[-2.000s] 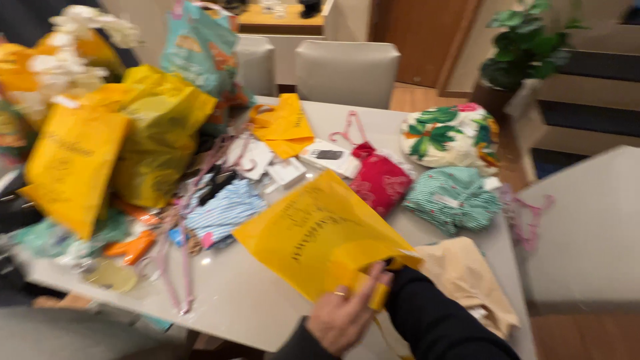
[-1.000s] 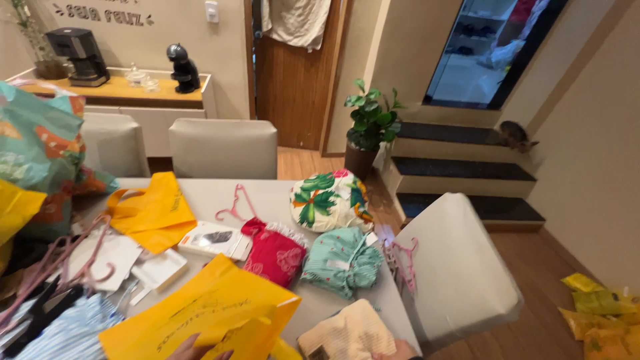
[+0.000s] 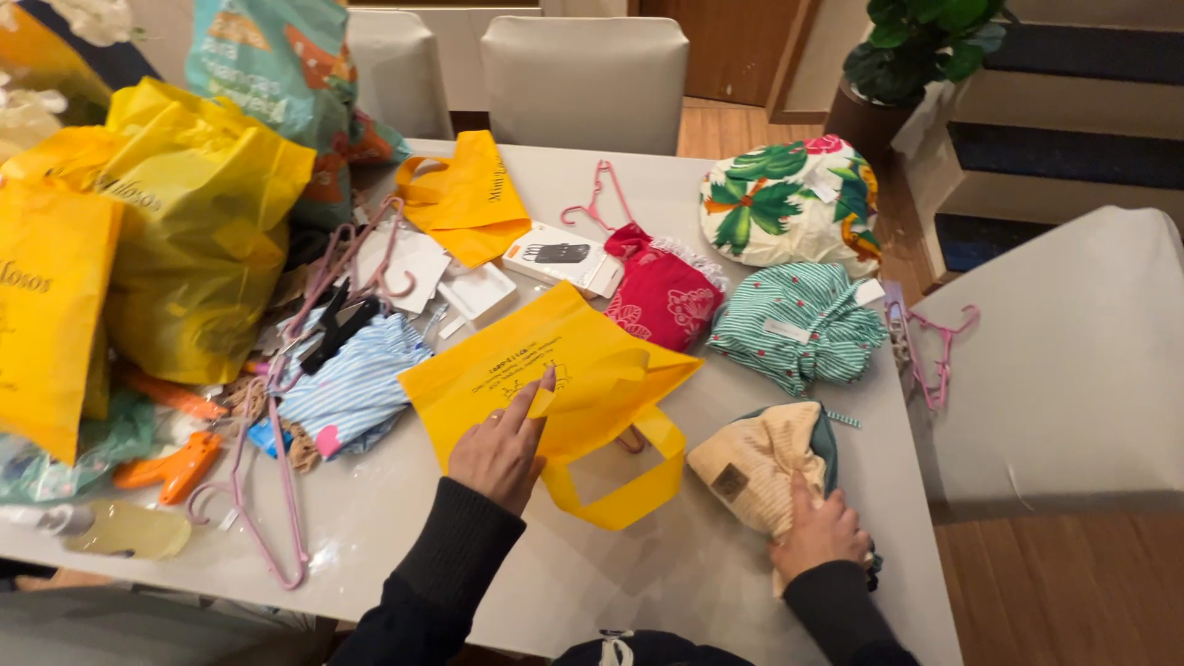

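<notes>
My left hand [image 3: 499, 449] rests on a yellow fabric bag [image 3: 546, 370] with loop handles, its index finger extended over the printing; whether it pinches the fabric I cannot tell. At the right, my right hand [image 3: 819, 536] is on a folded beige ribbed garment [image 3: 754, 462] with a dark patch, fingers bent on the cloth. Beyond it lie a green striped garment bundle [image 3: 800, 324], a red patterned garment [image 3: 666, 291] and a white floral cloth bundle [image 3: 791, 203]. A second yellow bag [image 3: 467, 199] lies flat near the far edge.
Full yellow bags [image 3: 199, 231] and a teal printed bag [image 3: 268, 83] stand at the left. Near them are pink hangers [image 3: 291, 499], a blue striped garment [image 3: 356, 379], an orange plastic tool [image 3: 180, 467], a bottle [image 3: 129, 530] and a white box [image 3: 564, 257]. Chairs [image 3: 587, 83] border the table.
Two seconds ago both hands were together at the bag's handle end. Now they are apart, the right one on the beige garment. The view has swung up and back down.
</notes>
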